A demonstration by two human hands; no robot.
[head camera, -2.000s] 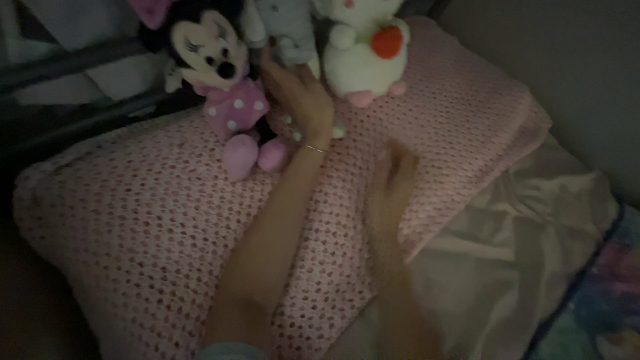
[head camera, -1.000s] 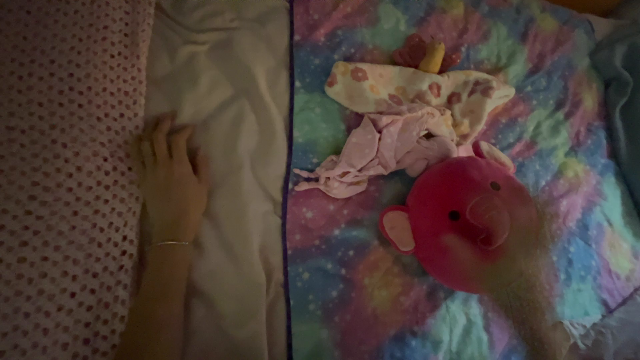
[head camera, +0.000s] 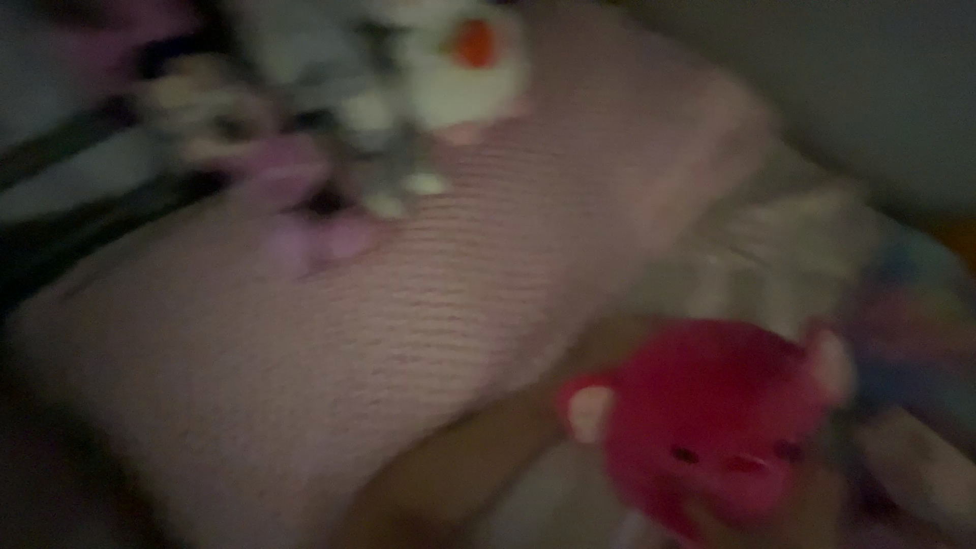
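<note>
A round red plush toy with eyes and pale inner ears is held up at the lower right. My right hand grips it from below, blurred. My left forearm reaches toward the toy from the bottom, and my left hand lies mostly hidden behind the toy's upper left side, so its fingers cannot be made out. Farther off, a Minnie Mouse plush, a grey plush and a white plush with a red-orange patch sit on a pink knitted pillow.
Dark bed-frame bars run behind the pillow at the left. A beige sheet shows beyond the pillow's right edge, with a multicoloured blanket beside it. A grey wall stands at the upper right.
The red plush has been lifted off the multicoloured blanket, where it lay one second ago, and brought beside the pillow. The view has swung back toward the pillow.
</note>
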